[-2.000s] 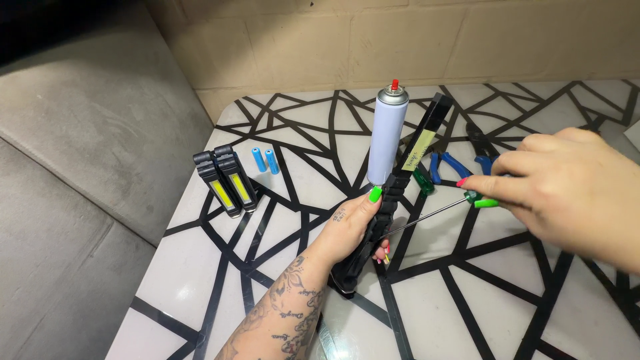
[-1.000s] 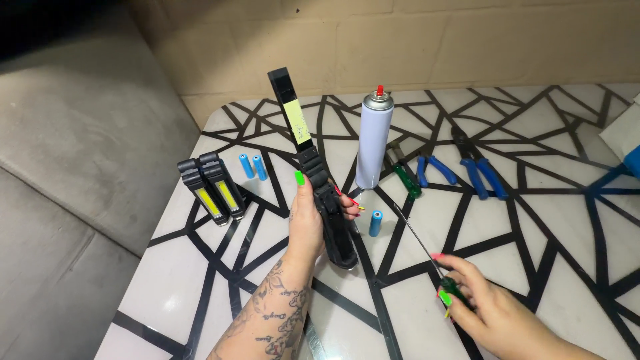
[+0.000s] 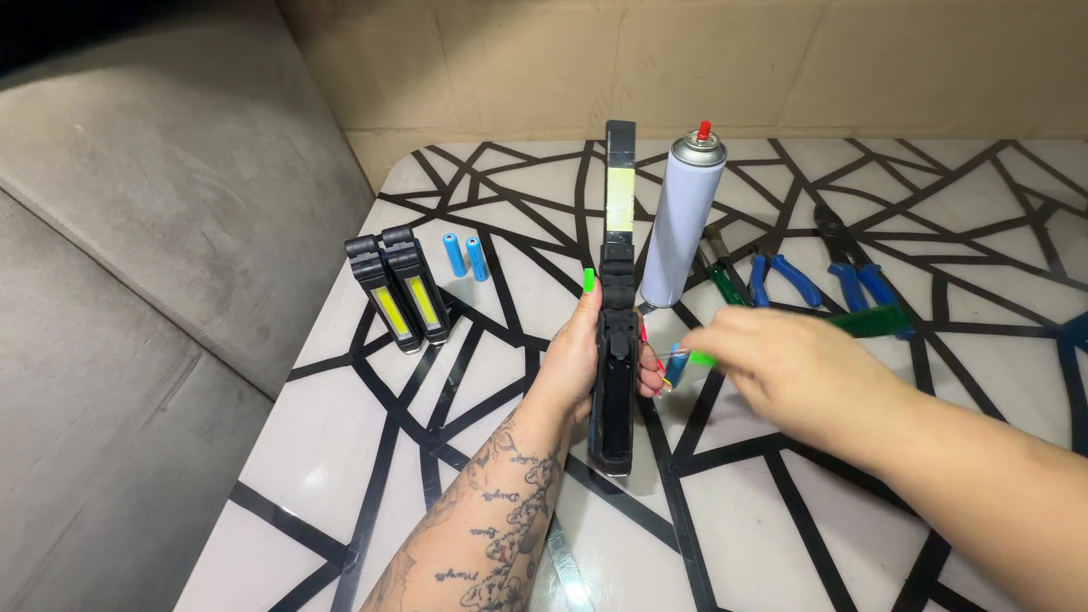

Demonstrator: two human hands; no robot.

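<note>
My left hand [image 3: 582, 353] grips a black folding work light [image 3: 618, 340], held upright with its yellow LED panel section unfolded at the top and a hollow compartment facing me. Just right of it, my blurred right hand [image 3: 765, 374] holds a screwdriver [image 3: 871, 321] with a green handle, its thin shaft crossing toward the light. A blue cylindrical battery [image 3: 677, 364] stands on the table, partly behind my right fingers. Two more blue batteries [image 3: 466, 257] stand at the left, beside two folded black work lights [image 3: 398, 291] with yellow panels.
A white spray can [image 3: 684, 217] with a red nozzle stands behind the work light. Right of it lie a green-handled tool [image 3: 727, 280], small blue-handled pliers [image 3: 786, 280] and larger blue-handled pliers [image 3: 854, 263]. A grey padded panel [image 3: 144, 238] borders the patterned table [image 3: 748, 527] at left.
My right hand has moved back up from the lower right toward the work light with the screwdriver. The work light, tilted left a second ago, is now nearly upright in my left hand.
</note>
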